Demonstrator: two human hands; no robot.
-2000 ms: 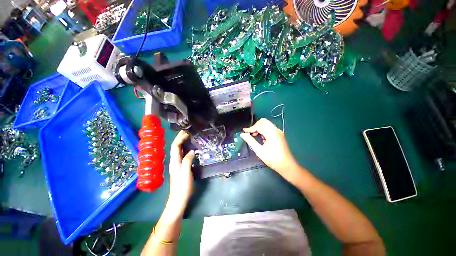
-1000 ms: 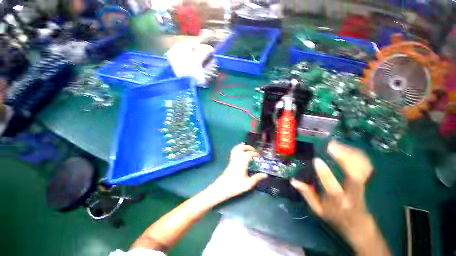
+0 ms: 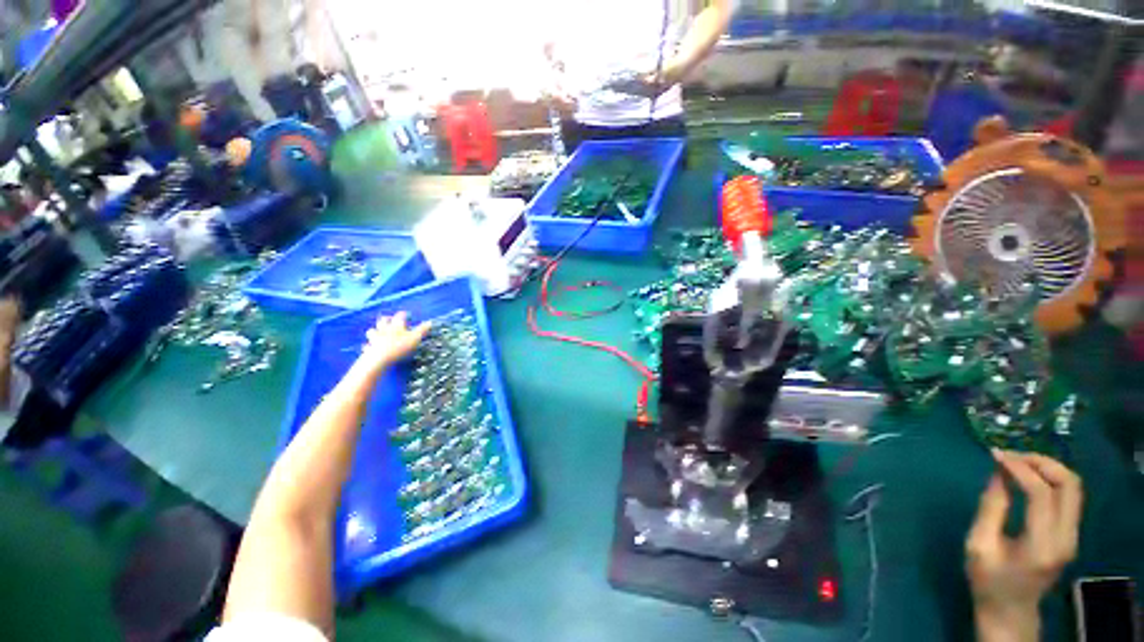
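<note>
My left hand point(image 3: 397, 339) reaches into the blue tray point(image 3: 504, 433), at the far end of the rows of circuit boards point(image 3: 442, 426); whether it holds a board cannot be told. My right hand point(image 3: 1026, 508) is at the right, fingertips together at the near edge of the loose green board pile point(image 3: 922, 320); no board shows clearly in it. The black test fixture point(image 3: 640, 564) stands between my hands, untouched. Its red handle point(image 3: 745, 213) points up and a red light point(image 3: 827, 588) shows at its base corner. Whether a board lies under the clear pressing part is unclear.
A silver-grey box point(image 3: 822, 411) is behind the fixture. Red leads point(image 3: 577, 336) run from the white power supply point(image 3: 467, 241). An orange fan point(image 3: 935, 226) stands behind the pile. A smartphone point(image 3: 1109, 611) lies at the lower right edge. Smaller blue bins point(image 3: 627, 235) are behind; a person point(image 3: 627, 94) is beyond.
The handle has swung up from its lowered position. My left hand has gone from the fixture to the tray, my right hand from the fixture to the pile's edge. The view has shifted.
</note>
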